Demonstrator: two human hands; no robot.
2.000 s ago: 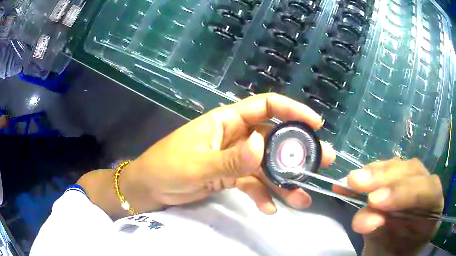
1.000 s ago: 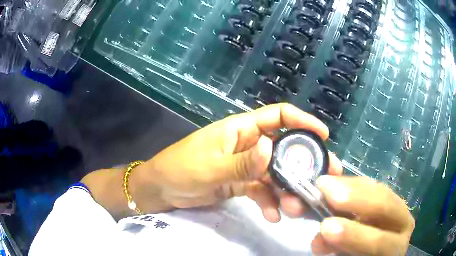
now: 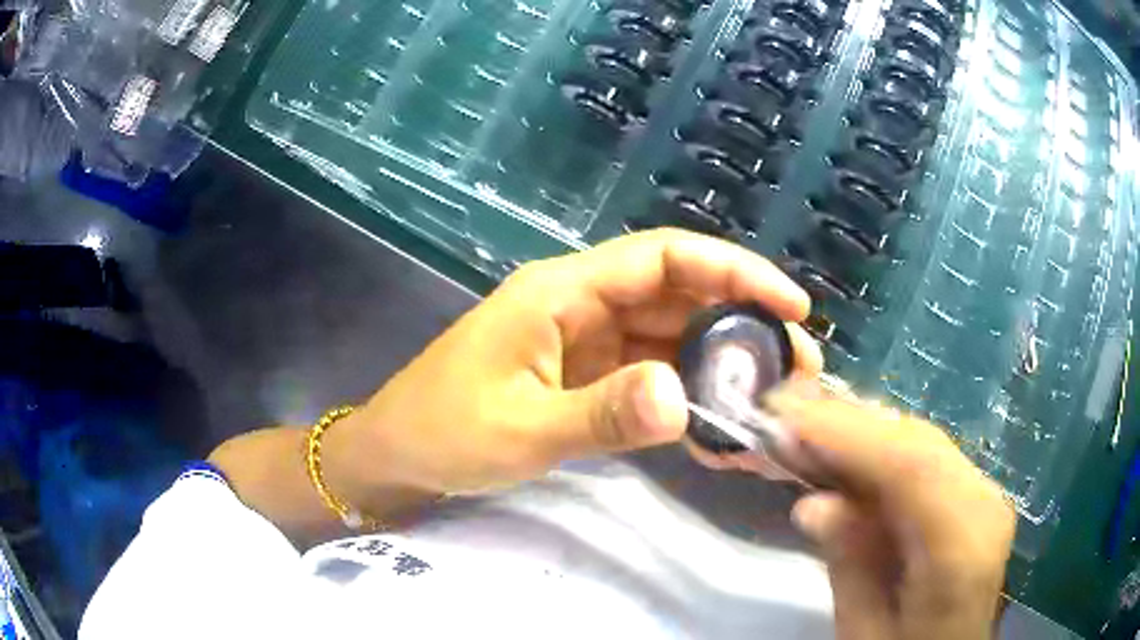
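Observation:
A round black-rimmed speaker driver [image 3: 733, 363] is held by its edge between the thumb and fingers of my left hand [image 3: 563, 363], its clear front facing me, with a pale centre. My right hand [image 3: 900, 488] is blurred and holds thin metal tweezers [image 3: 729, 423], whose tips lie at the driver's lower left rim. The right fingers cover part of the driver's lower right edge and much of the tweezers. Whether the tips touch the driver is hard to tell.
A large clear blister tray [image 3: 525, 188] lies on the green bench beyond my hands. Rows of black drivers [image 3: 863, 181] stand in its middle. A small reddish piece [image 3: 1029, 350] lies on the tray's right side. Clear packs [image 3: 131, 100] are at upper left, above a blue stool [image 3: 125, 194].
The tweezers have swung from the driver's lower right to across its lower left edge. My right hand has moved in closer. The driver has tilted, and the reddish ring shows less clearly.

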